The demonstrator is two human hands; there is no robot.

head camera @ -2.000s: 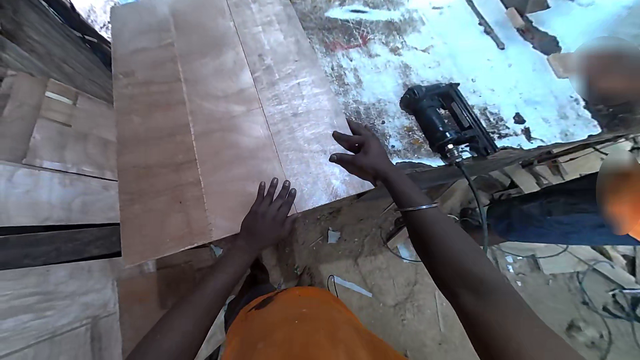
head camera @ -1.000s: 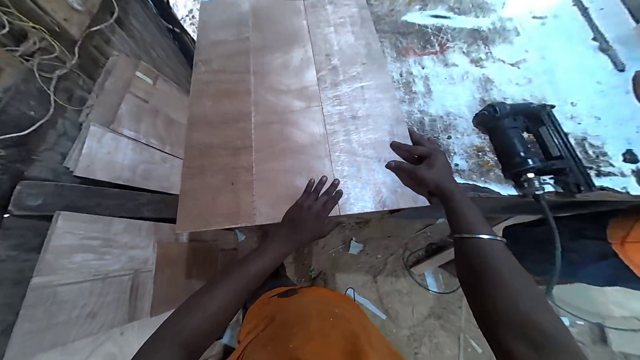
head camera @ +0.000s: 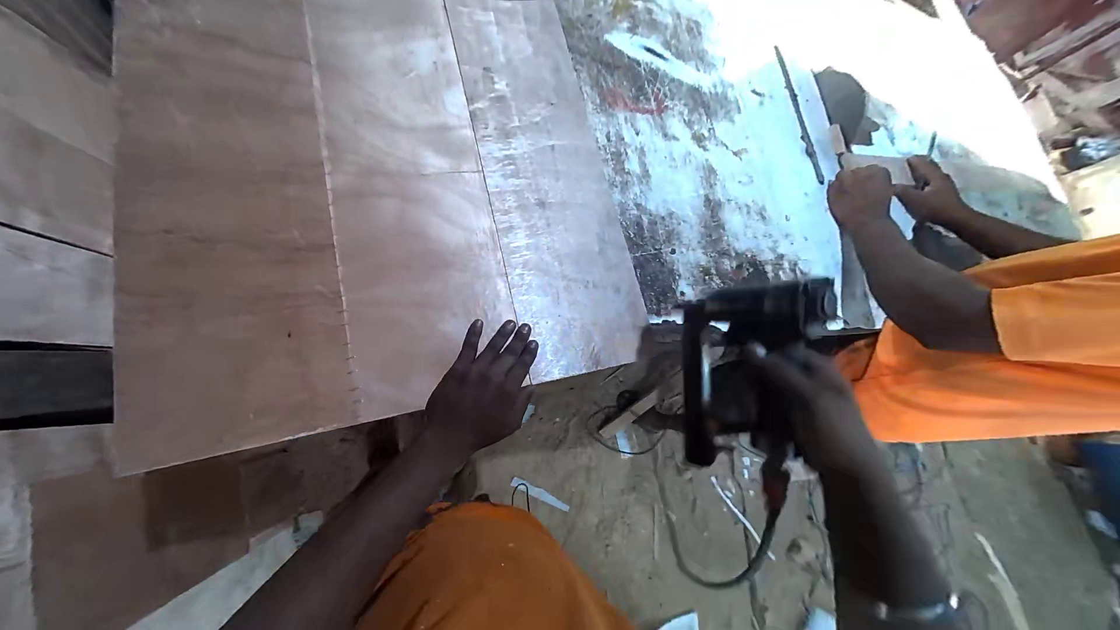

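My left hand [head camera: 484, 385] lies flat on the near edge of a plywood panel [head camera: 402, 227], fingers spread and holding nothing. The panel has long seams and rests over the worktable's left part. My right hand [head camera: 809, 402] is closed around a black pneumatic stapler or nailer [head camera: 752, 350], blurred by motion, held in the air just beyond the panel's near right corner. An air hose [head camera: 744, 577] hangs from the tool in a loop.
At the right a person in orange has both hands [head camera: 888, 188] on a small piece at the stained worktable [head camera: 717, 157]. A dark thin strip [head camera: 798, 114] lies there. More plywood sheets [head camera: 52, 175] are at the left; scraps and a cable lie on the floor.
My right hand has left the panel and taken hold of the black tool, which stood on the worktable before. My left hand stays on the panel's edge. The other person's hands have come into view.
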